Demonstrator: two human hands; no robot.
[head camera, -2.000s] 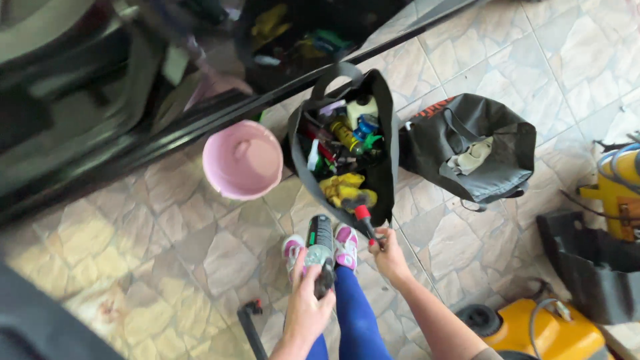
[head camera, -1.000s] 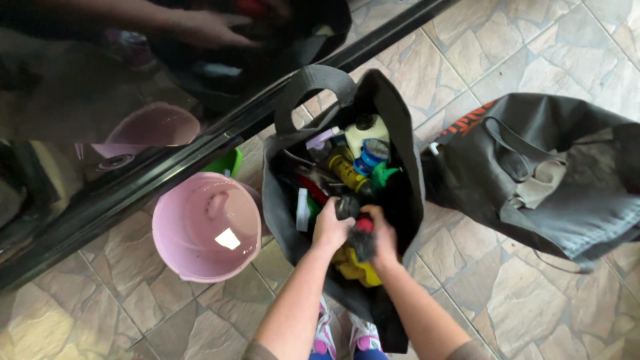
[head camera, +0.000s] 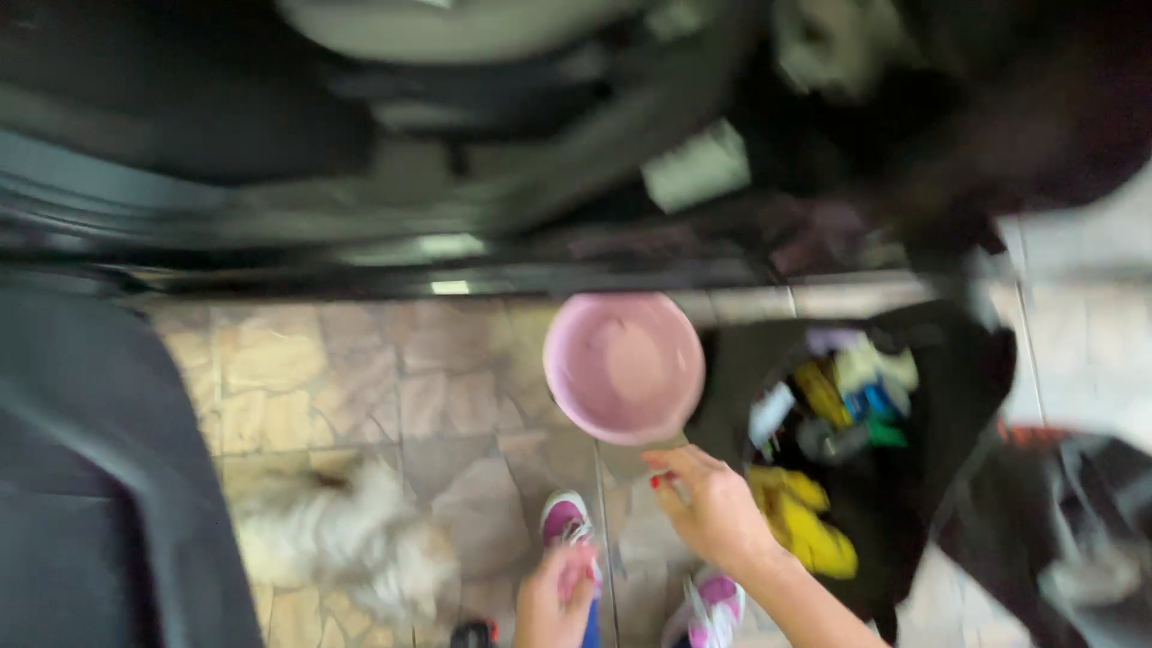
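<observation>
A pink plastic bucket (head camera: 624, 369) stands on the tiled floor beside the car's sill. My right hand (head camera: 711, 508) is just below the bucket's rim, fingers apart, with nothing seen in it; whether it touches the rim I cannot tell. Low in the view, my left hand (head camera: 560, 585) hovers above my shoe, its fingers loosely curled, blurred and seemingly holding nothing. Right of the bucket, a black open bag (head camera: 954, 396) holds yellow gloves (head camera: 801, 522), a white bottle (head camera: 873, 364) and several other items.
The open car's sill (head camera: 360, 283) spans the upper view, and a dark door panel (head camera: 81, 450) fills the left. A fluffy light-coloured animal (head camera: 333, 531) is on the floor at lower left. A second dark bag (head camera: 1071, 531) stands at right. A black-and-red object (head camera: 474, 633) lies near the bottom.
My hands have left the black bag; the right is now beside the bucket, the left near my shoes. The dark item held earlier is no longer in them. The view has swung left.
</observation>
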